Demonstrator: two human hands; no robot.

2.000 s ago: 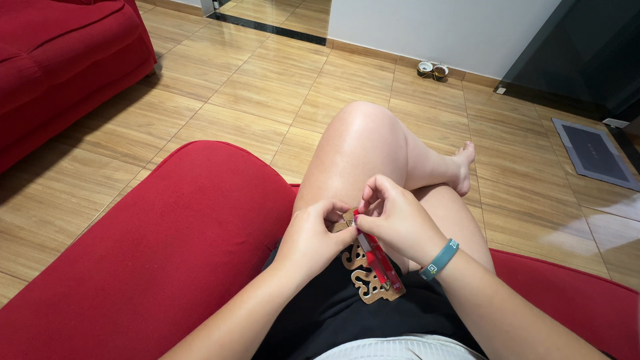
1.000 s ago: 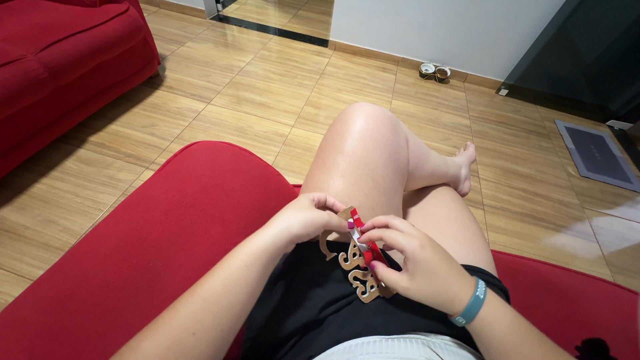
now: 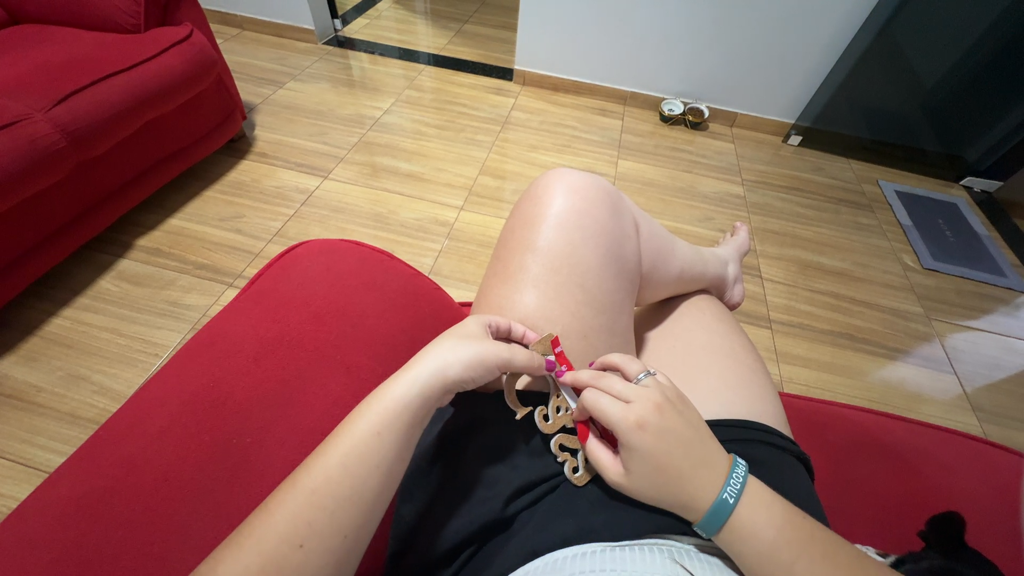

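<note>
A tan cut-out piece with curly, letter-like shapes (image 3: 552, 416) and pale edges lies over my lap. My left hand (image 3: 488, 352) pinches its upper end between thumb and fingers. Along its right side runs a red strip (image 3: 562, 352) with a whitish part; it bears writing. My right hand (image 3: 640, 424), with a ring and a teal wristband (image 3: 722, 496), grips this strip, fingertips close to my left thumb. The strip's lower part is partly hidden behind the right fingers.
Beneath me is a red sofa with a rounded armrest (image 3: 336, 320) on the left. Another red sofa (image 3: 104, 120) stands upper left. Two small bowls (image 3: 684, 112) sit by the wall, and a grey mat (image 3: 948, 232) lies at right. Something black and furry (image 3: 948, 548) shows at lower right.
My right hand has moved down and to the right from the piece's upper end, then slightly back up along the strip. The black furry thing has come into view at lower right.
</note>
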